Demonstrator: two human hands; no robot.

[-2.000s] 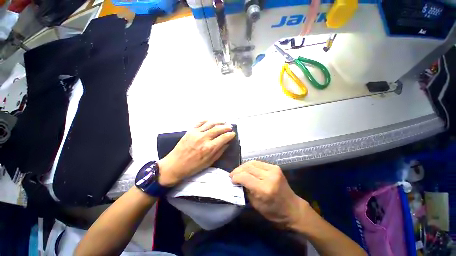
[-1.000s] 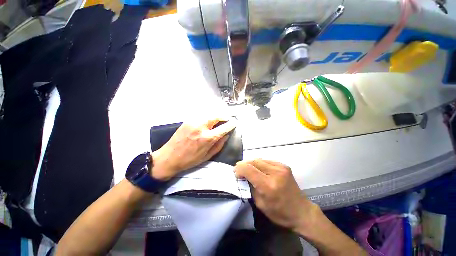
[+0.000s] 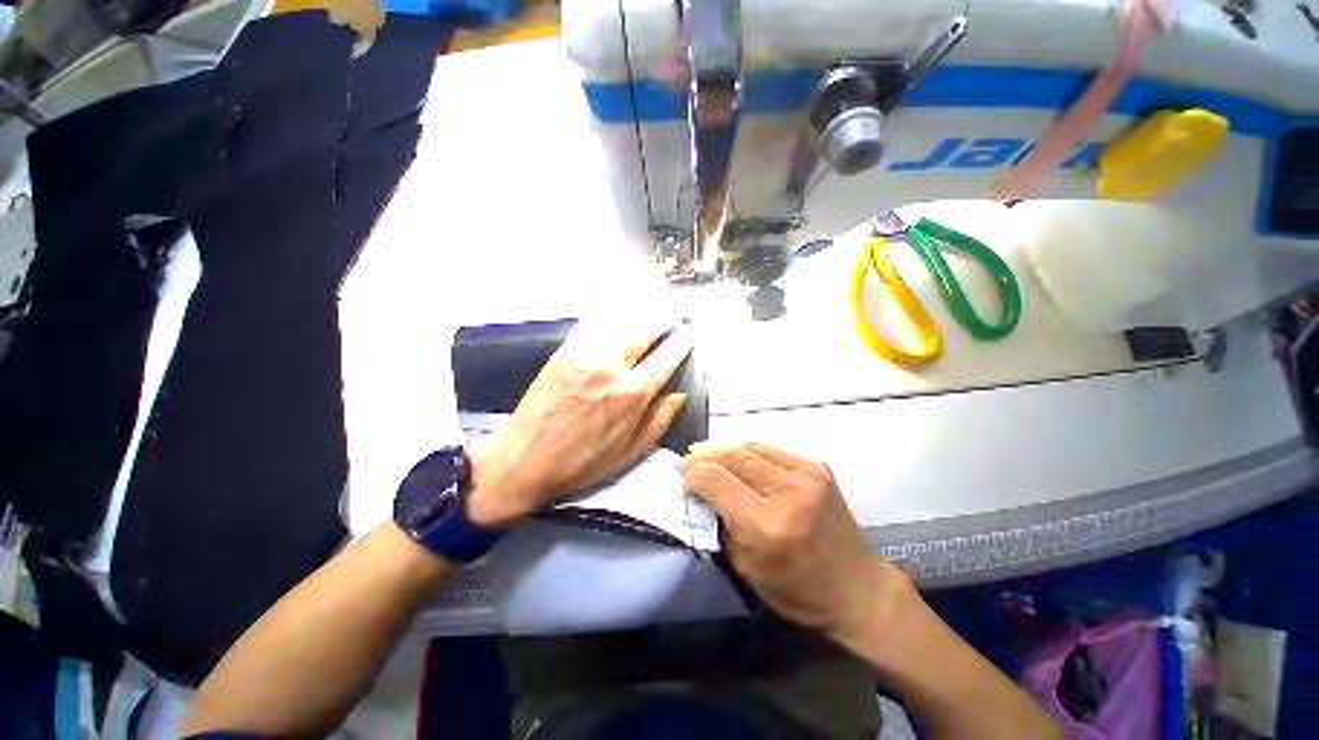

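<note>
The pocket piece lies on the machine table in front of the needle. Its black facing (image 3: 506, 364) is flat on the table, and its white pocket cloth (image 3: 593, 578) hangs over the front edge, with a narrow dark slit across it. My left hand (image 3: 579, 427) lies flat on the facing, fingers towards the needle. My right hand (image 3: 774, 521) pinches the right edge of the white cloth between thumb and fingers. The presser foot and needle (image 3: 697, 268) are lit, just beyond the facing; the piece's far edge is a little short of them.
Large black trouser panels (image 3: 246, 347) cover the table's left side. Snips with yellow and green handles (image 3: 940, 289) lie right of the needle. The machine head (image 3: 955, 130) spans the back. A tape scale (image 3: 1013, 549) runs along the front edge. A pink bag (image 3: 1107, 672) is below right.
The piece and both hands are closer to the presser foot than two seconds ago. The hanging white cloth has shifted and shows less below the edge than a second ago. The camera view has shifted.
</note>
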